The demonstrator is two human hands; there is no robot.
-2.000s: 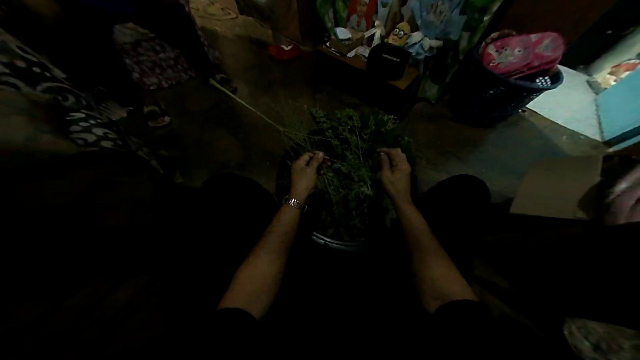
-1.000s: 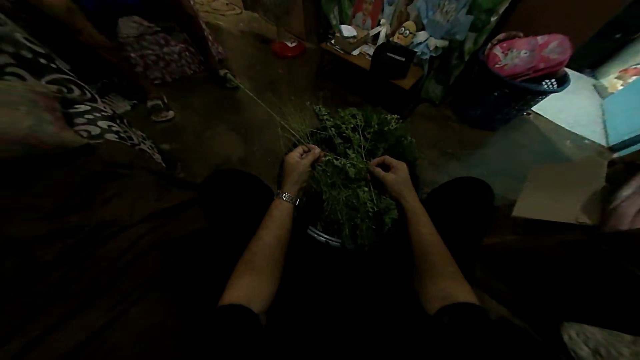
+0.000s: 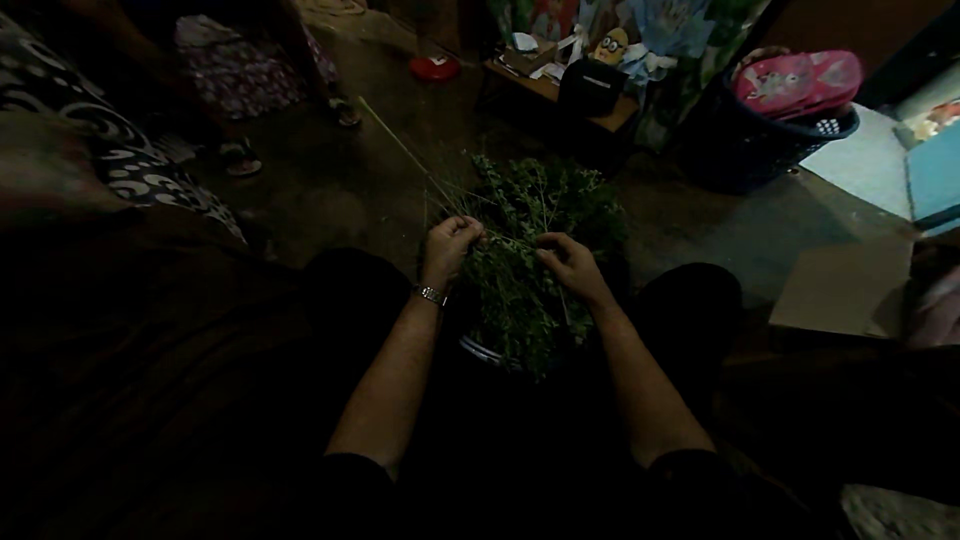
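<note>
A heap of leafy green stems (image 3: pixel 525 292) fills a round container whose pale rim (image 3: pixel 480 349) shows between my knees. My left hand (image 3: pixel 451 244), with a metal-band watch (image 3: pixel 431 294) at the wrist, pinches a thin green stem. From this hand a long pale stalk (image 3: pixel 397 141) slants up and left over the floor. My right hand (image 3: pixel 571 266) is at the right part of the heap, thumb and fingertips close together at a sprig; the dim light hides exactly what they grip.
Beyond the heap stands a low wooden table (image 3: pixel 616 118) with a black case (image 3: pixel 591 88) and papers. A dark laundry basket (image 3: pixel 750 135) holds a pink bag (image 3: pixel 799 81). Cardboard (image 3: pixel 844 289) lies at the right. Another person's sandalled feet (image 3: pixel 241 159) are at the left; a red object (image 3: pixel 435 69) lies on the floor.
My right hand has shifted slightly inward over the heap since the earliest frame. My left hand stays at the stems, and the long stalk still slants up and left.
</note>
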